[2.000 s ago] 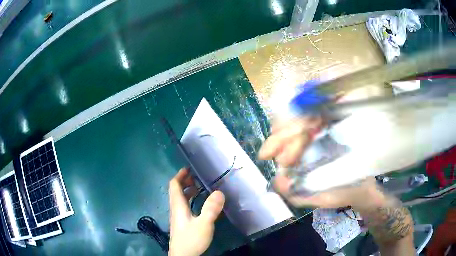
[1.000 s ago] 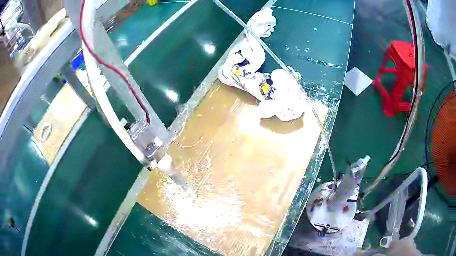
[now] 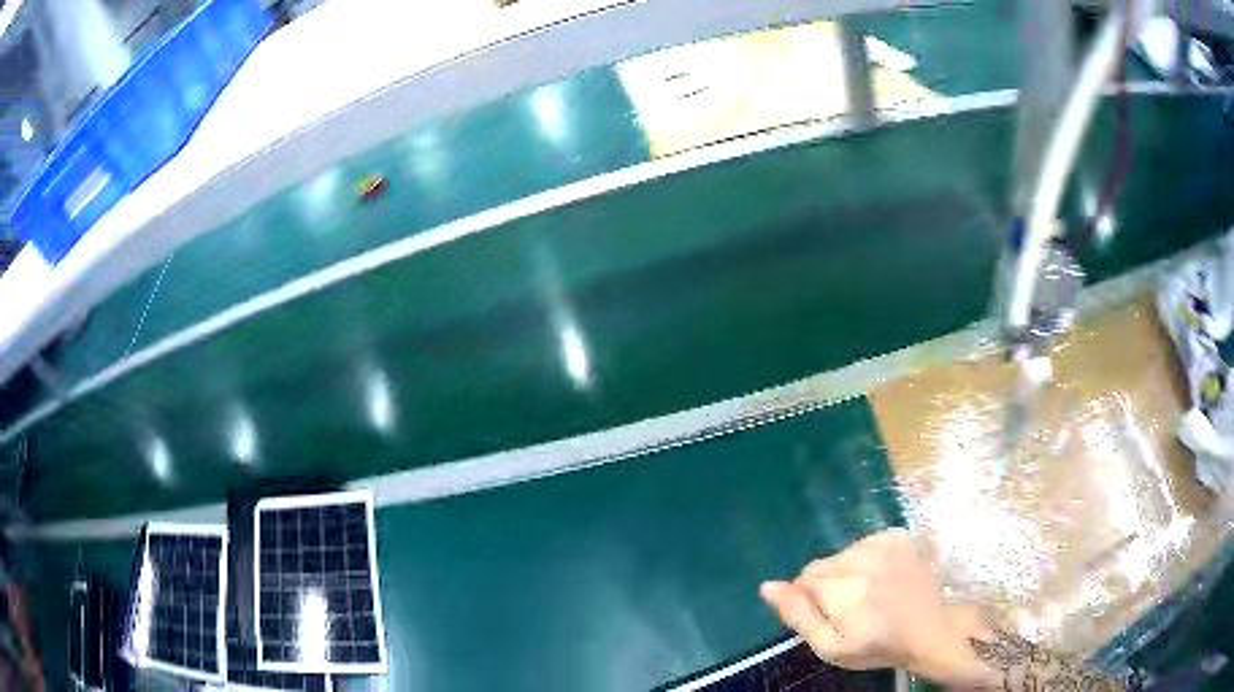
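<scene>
My right hand [image 3: 866,602] is at the bottom, right of centre, with curled fingers and a tattooed forearm running to the lower right. Just left of and below it, a dark panel [image 3: 778,671] with a white edge is cut off by the picture's bottom. I cannot tell whether the hand grips it. My left hand is not in view. The glue gun [image 3: 1049,291] hangs nozzle down on its whitish hose [image 3: 1069,149], over the glue-crusted tan drip board [image 3: 1110,365].
Solar panels [image 3: 318,581] lie face up at the lower left of the green bench [image 3: 568,568]. A pale rail [image 3: 650,439] borders the green conveyor belt [image 3: 447,352]. A blue crate [image 3: 129,129] stands at the upper left. A white rag [image 3: 1202,325] lies at the right edge.
The view has swung right, then back left. My right hand has let go of the glue gun, which now hangs. My left hand and the white-backed panel have left the view.
</scene>
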